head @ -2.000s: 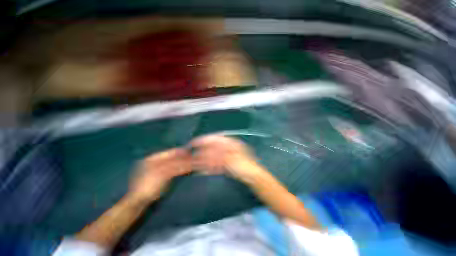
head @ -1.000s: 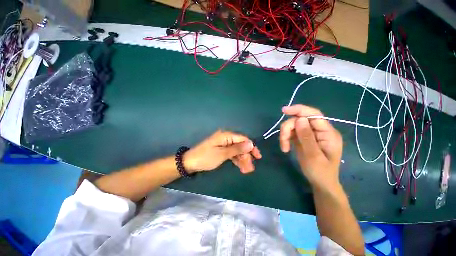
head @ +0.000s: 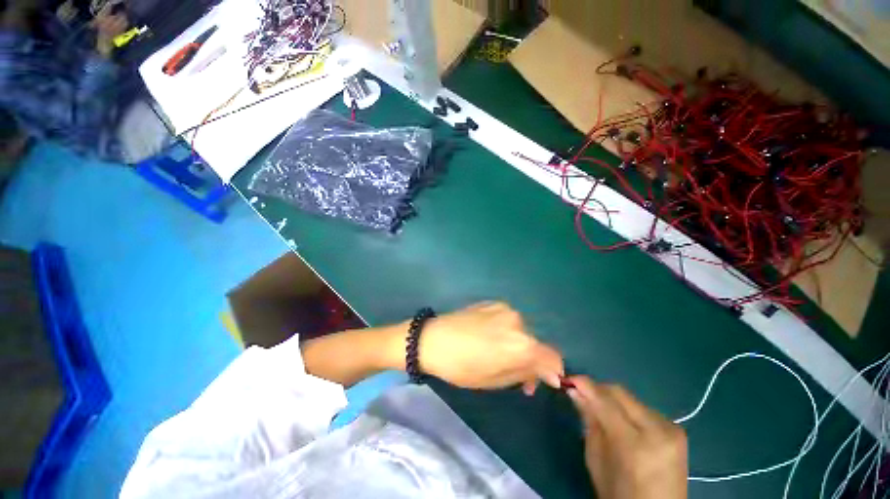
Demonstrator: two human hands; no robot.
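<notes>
My left hand [head: 483,346], with a dark bead bracelet at the wrist, and my right hand [head: 629,434] meet over the green bench. Their fingertips pinch a small dark and red piece [head: 567,382] between them; most of it is hidden by the fingers. A white cable [head: 812,409] loops out from behind my right hand to the right. My right hand is slightly blurred and its forearm is cut off by the bottom edge.
A clear bag [head: 346,171] spills black pieces. A red lead heap [head: 742,175] lies on cardboard [head: 558,73] behind the white strip. A white sheet [head: 210,107] holds red-handled cutters [head: 185,54] and mixed wires. A person [head: 73,83] sits at upper left beside a blue stool.
The view has turned left, showing more floor and the neighbouring person. My hands, apart a second ago, have come together at the fingertips on the small piece.
</notes>
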